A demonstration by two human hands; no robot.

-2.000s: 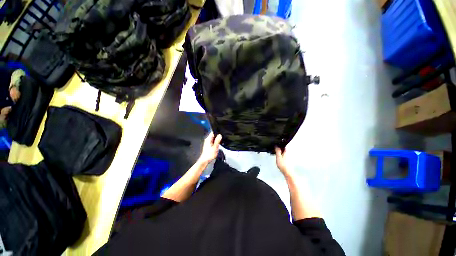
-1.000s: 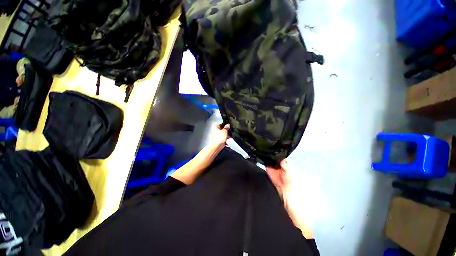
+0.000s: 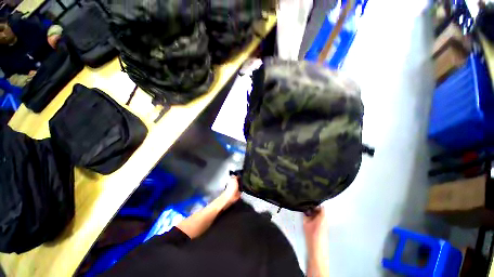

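A camouflage backpack (image 3: 306,135), green, black and tan, hangs in front of me in the middle of the view, its front panel facing me. My left hand (image 3: 232,190) grips its lower left corner. My right hand (image 3: 314,219) grips its lower edge at the right. My fingertips are partly hidden by the bag. A short dark strap end sticks out at the bag's right side. The upper part of the bag is slightly blurred.
The wooden table (image 3: 103,208) at left holds camouflage backpacks (image 3: 168,59) and black bags (image 3: 97,130). A white board (image 3: 233,111) is behind my backpack. A person (image 3: 27,46) is at far left. Blue stool (image 3: 422,254), blue bin (image 3: 460,103) and cardboard box (image 3: 457,195) stand right.
The backpack was tilted and stretched out of the top of the view; it now sits lower, to the right and wholly in view. Both hands still hold its lower edge. The view has shifted.
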